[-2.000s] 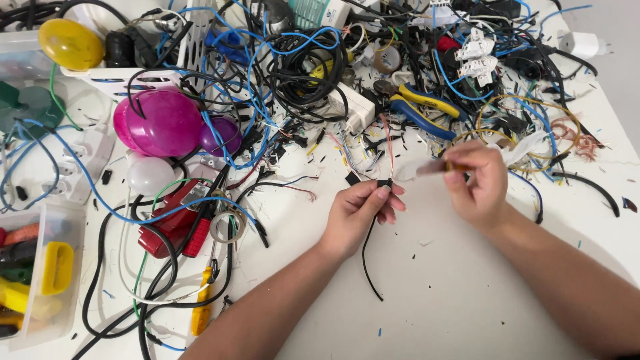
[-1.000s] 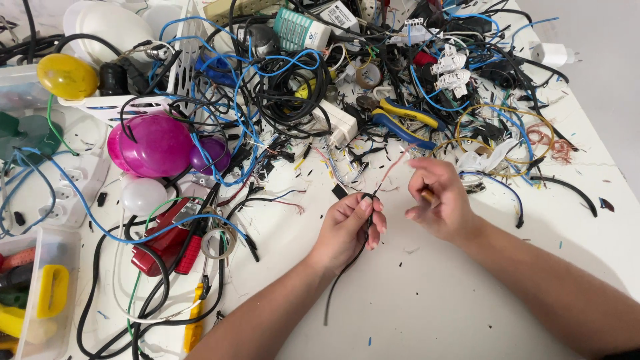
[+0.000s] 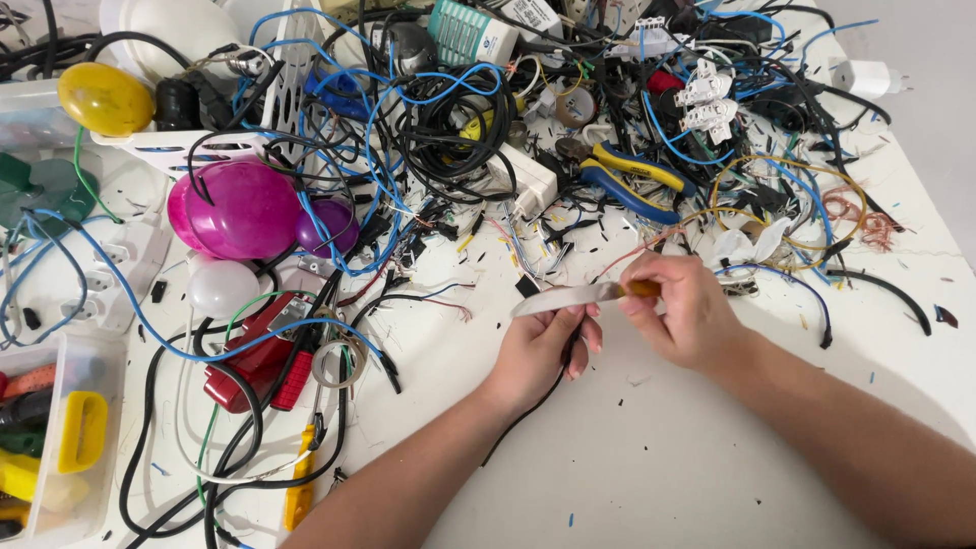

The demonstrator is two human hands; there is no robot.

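Observation:
My left hand (image 3: 543, 347) pinches a thin black cable (image 3: 530, 412), whose free end hangs down toward the bare table. My right hand (image 3: 679, 309) grips the yellowish handle of a knife (image 3: 568, 299). Its blade points left and lies over the fingertips of my left hand, so the part of the cable there is hidden. A small black piece (image 3: 527, 286) is just above the blade. Thin reddish wire (image 3: 629, 250) runs up behind my right hand. Beyond both hands are blue-and-yellow pliers (image 3: 637, 179) and a white power adapter (image 3: 526, 179).
Tangled cables and clippings cover the back of the white table (image 3: 671, 457). At left are a magenta rounded object (image 3: 236, 207), a red tool (image 3: 252, 354), a tape roll (image 3: 338, 364), a yellow cutter (image 3: 300, 488) and a clear plastic bin (image 3: 95, 450). A white plug (image 3: 869, 78) stands at the far right edge.
My right hand has moved left toward my left hand since a second ago, bringing the knife blade across its fingertips. My left hand keeps its hold on the black cable.

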